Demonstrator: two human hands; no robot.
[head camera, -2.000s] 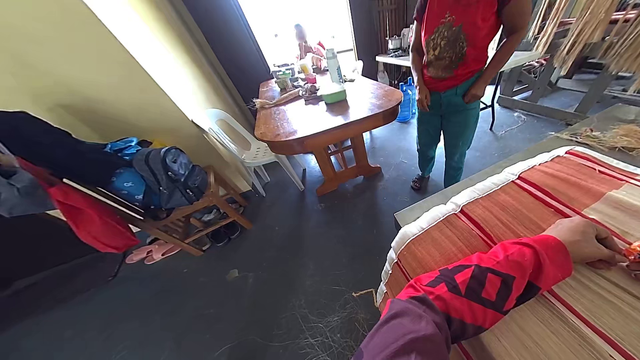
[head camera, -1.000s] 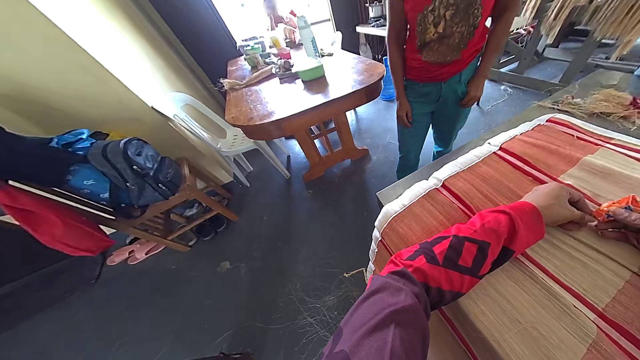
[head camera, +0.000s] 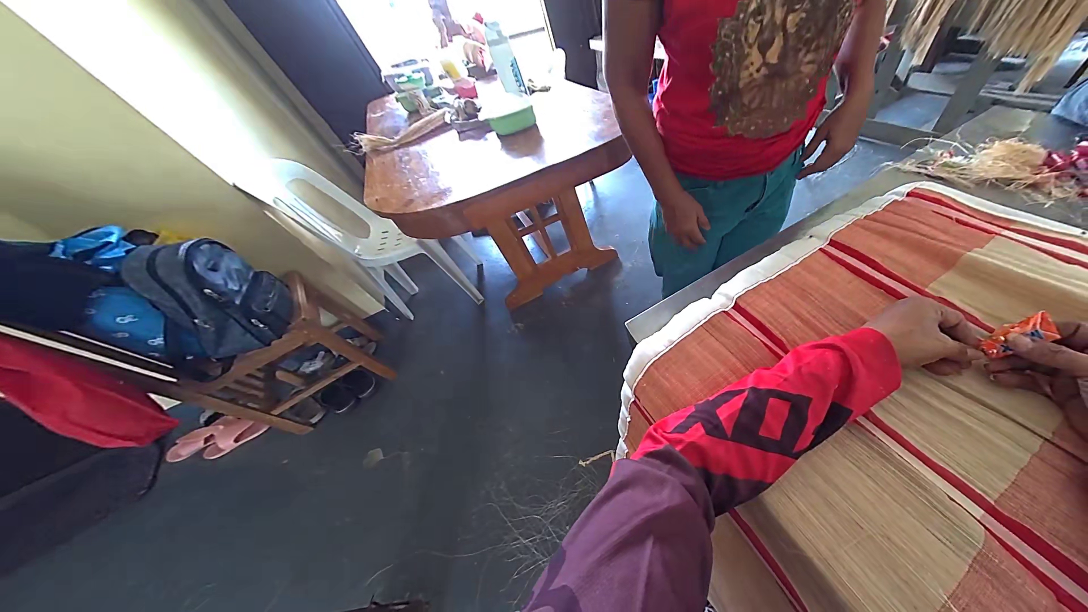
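Observation:
My left hand (head camera: 926, 336), in a red and purple sleeve, reaches over a striped woven mat (head camera: 901, 476) with red, orange and straw-coloured bands and a white padded edge. Its fingertips meet a small orange wrapped packet (head camera: 1020, 334). Fingers of my right hand (head camera: 1050, 361), at the right border of the view, hold the same packet from the other side; the rest of that hand is cut off. Both hands are low over the mat. The packet's contents cannot be made out.
A person (head camera: 748, 110) in a red shirt stands beyond the mat's table. Further back are a wooden table (head camera: 493, 187) with containers and a white plastic chair (head camera: 365, 238). Bags (head camera: 212, 289) lie on a wooden bench at left. Loose fibres (head camera: 994, 161) lie on the table at right.
My right hand and the orange packet show more fully than two seconds ago. The view has shifted, and the standing person's hand hangs lower than at first.

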